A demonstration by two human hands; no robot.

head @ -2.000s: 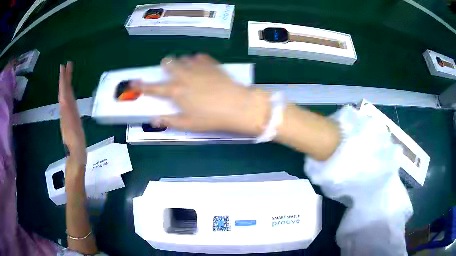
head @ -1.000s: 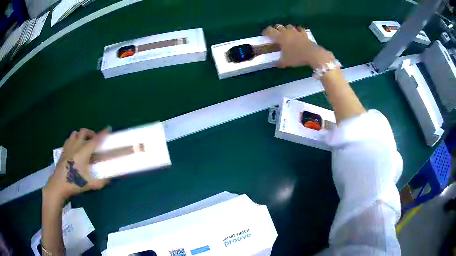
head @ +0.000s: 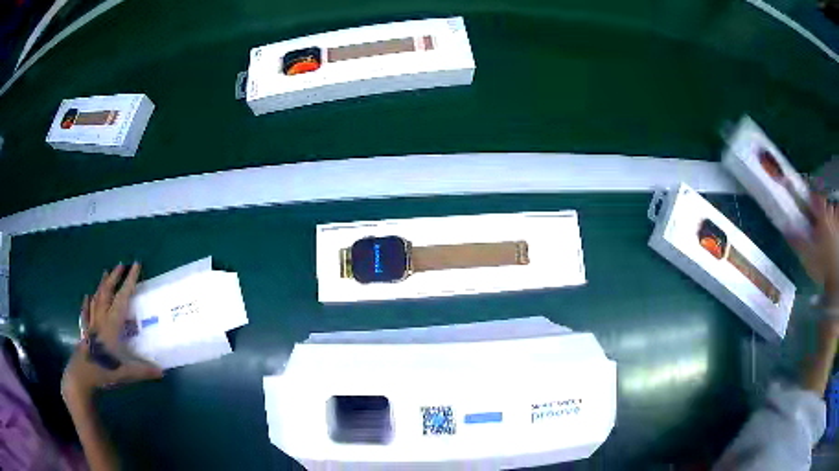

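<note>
An open watch box (head: 460, 256) lies in front of me, its dark-faced watch (head: 381, 259) and brown strap (head: 469, 256) showing. Nearer me is a stack of white window cards (head: 497, 368) with a dark cut-out, QR code and blue bar. My left hand (head: 110, 331) spans the left end of another window card (head: 198, 313) at left, fingers on one edge and thumb near the other, covering its cut-out. My right hand (head: 814, 239), partly cut off at the right edge, grips a blurred retail box (head: 768, 175) above the rail's right end.
A pale rail (head: 414, 175) crosses behind the open box. Beyond it on the belt are a retail box with hang tab (head: 368, 69) and a smaller-looking one (head: 101, 124). Another retail box (head: 722, 262) lies slanted at right. A pink sleeve (head: 23, 414) shows lower left.
The blue-lettered watch box has come from the belt to the bench centre. My left hand has let go of its box and is on the card. My right hand has moved right and holds a retail box.
</note>
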